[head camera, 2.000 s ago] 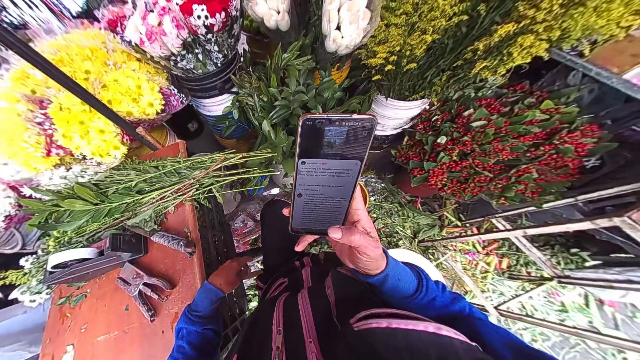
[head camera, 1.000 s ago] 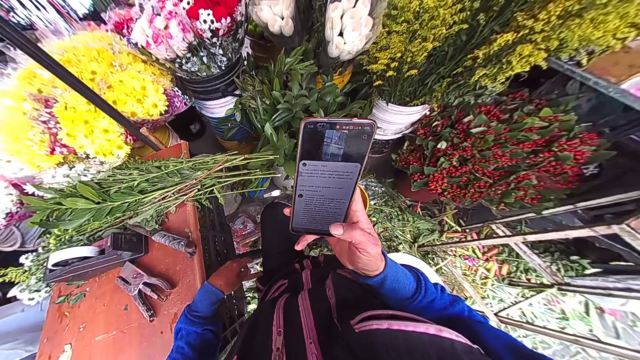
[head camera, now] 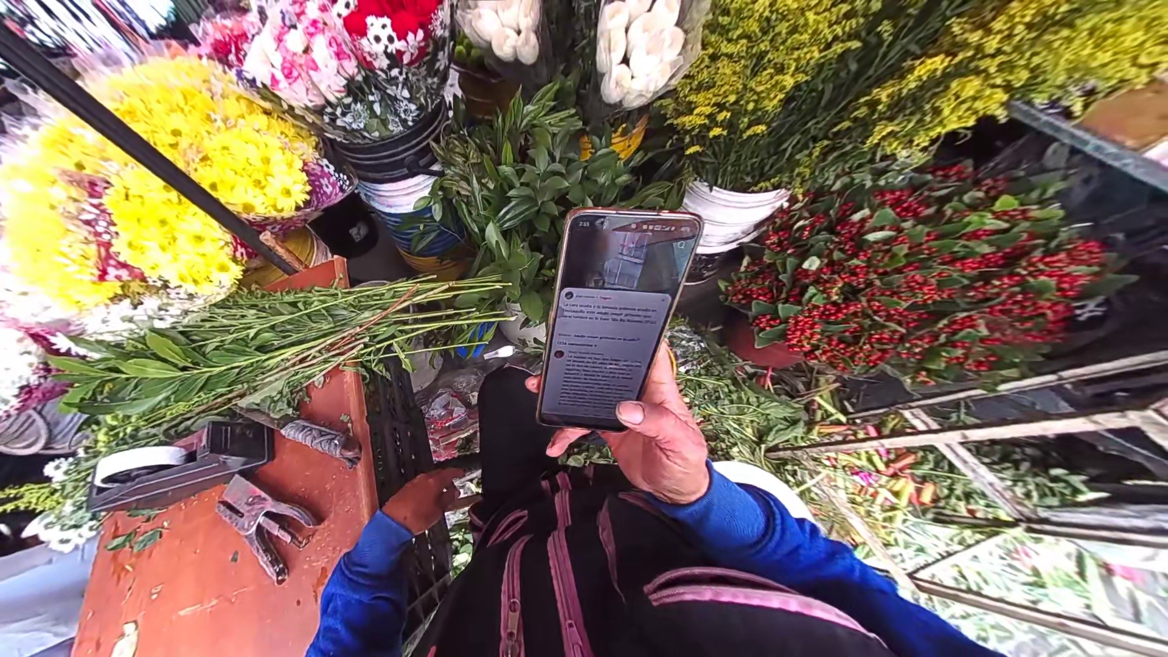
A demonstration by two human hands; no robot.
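My right hand (head camera: 662, 438) holds a smartphone (head camera: 616, 319) upright over my lap, thumb at the lower right edge of its lit screen, which shows a small picture above text. My left hand (head camera: 424, 500) rests low beside my left thigh, near the dark crate at the table's edge; its fingers are partly hidden and I cannot tell whether it grips anything. To its left, on the reddish table (head camera: 219, 575), lie a metal hand tool with two handles (head camera: 265, 525), a tape dispenser (head camera: 182, 464) and a wrapped handle of a tool (head camera: 319, 441).
Cut leafy stems (head camera: 246, 342) lie across the table's far end. Yellow flowers (head camera: 164, 182), leafy greens (head camera: 538, 182), white roses (head camera: 639, 46) and red berry branches (head camera: 912, 274) stand around in front. A metal frame (head camera: 967, 433) and scattered cuttings are at the right.
The text on the phone's screen has shifted between the frames. Both hands have stayed in about the same places.
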